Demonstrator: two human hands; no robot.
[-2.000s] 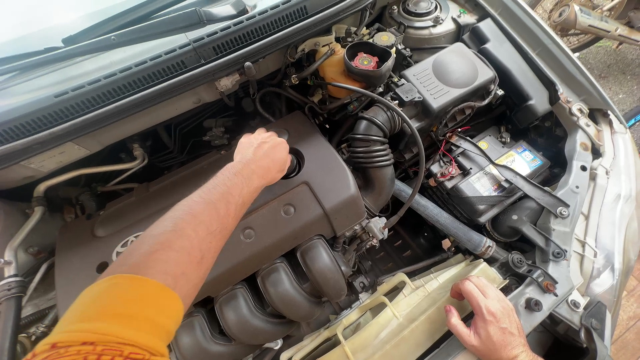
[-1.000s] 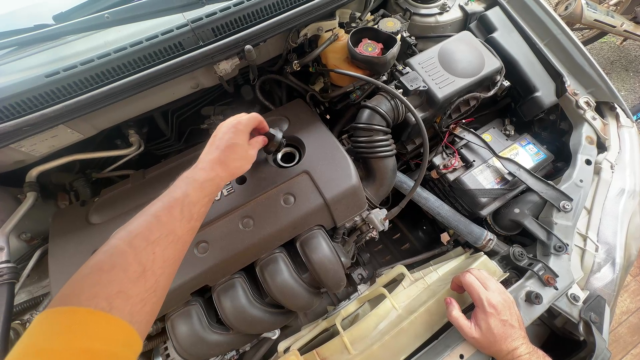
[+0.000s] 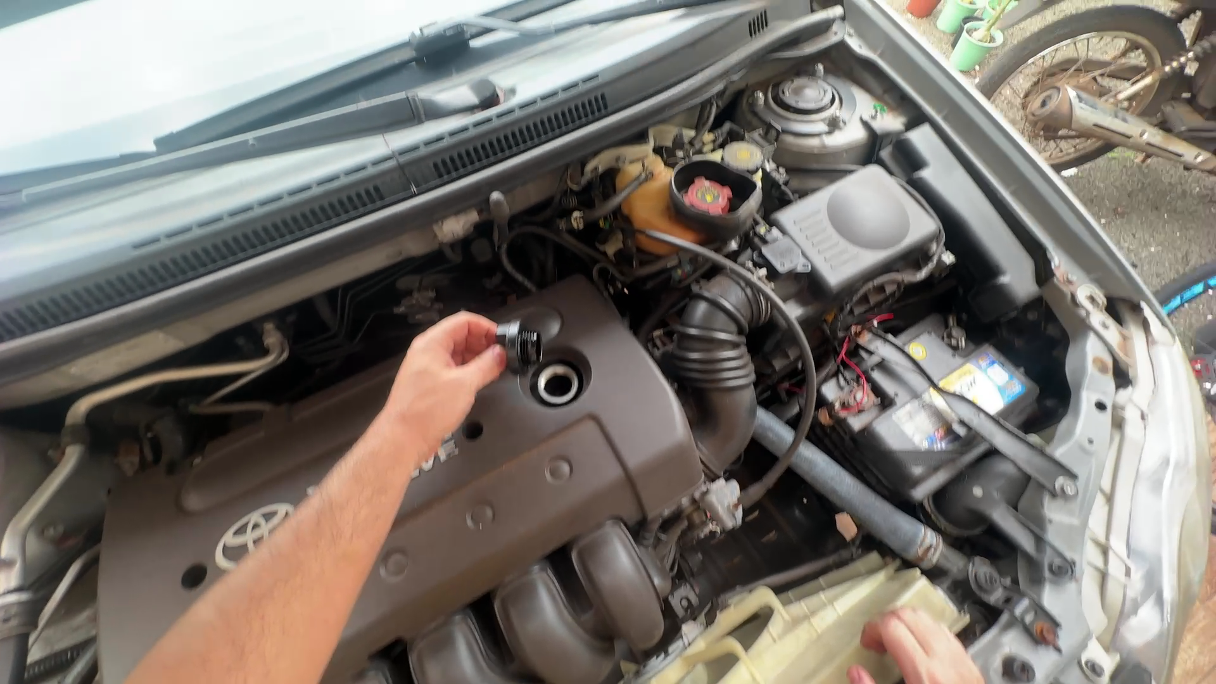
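Note:
My left hand (image 3: 446,375) pinches a black threaded oil filler cap (image 3: 520,348) between thumb and fingers, its threads facing right. The cap is just above and left of the uncovered oil filler opening (image 3: 558,384) in the brown plastic engine cover (image 3: 608,427). At the bottom right, my right hand (image 3: 917,651) rests on a pale yellowish plastic panel (image 3: 826,617) at the front of the engine bay, its fingers slightly bent; the lower part of the hand is outside the view.
Right of the cover are a ribbed air intake hose (image 3: 712,351), an air filter box (image 3: 860,228) and a car battery (image 3: 950,399). A reservoir with a red cap (image 3: 708,196) sits behind. The windshield wiper (image 3: 313,133) lies beyond; a motorcycle wheel (image 3: 1083,85) is outside the car.
The oil filler cap, under my left hand at the opening two seconds ago, is lifted off it, and the opening shows. My right hand stays on the pale panel.

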